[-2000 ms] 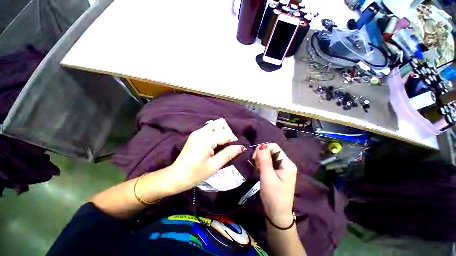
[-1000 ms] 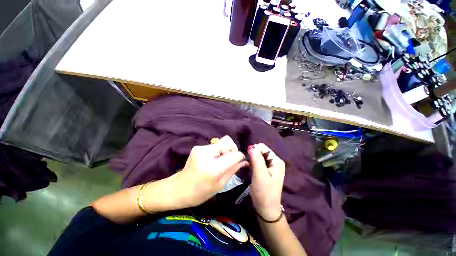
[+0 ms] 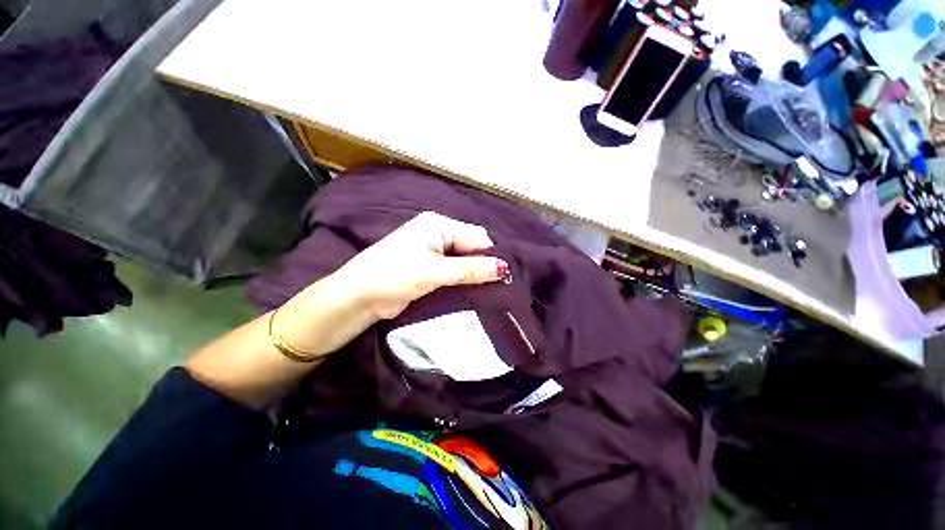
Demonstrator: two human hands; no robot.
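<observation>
The dark plum garment [image 3: 611, 383] is spread over my lap and bunched against the table edge. My left hand [image 3: 420, 269] pinches the garment's edge between thumb and fingers, and a tiny shiny piece shows at the thumb tip. Below the fingers hangs a folded plum band with a short pale line [image 3: 521, 333]. A white label [image 3: 451, 346] lies inside the garment, with a narrower white tag [image 3: 537, 395] to its right. My right hand is out of the picture. No needle or thread can be made out.
A white table [image 3: 414, 104] stands ahead. On it are a maroon flask [image 3: 575, 39], a phone on a stand [image 3: 646, 81], thread spools and a grey mat [image 3: 684, 223] with small black pieces [image 3: 756, 230]. A grey fabric bin [image 3: 155, 176] stands at the left, and dark cloth lies at the right.
My right hand has left the garment and gone out of the picture. My left hand still holds the edge, and the white label and tag are more exposed. The view has shifted.
</observation>
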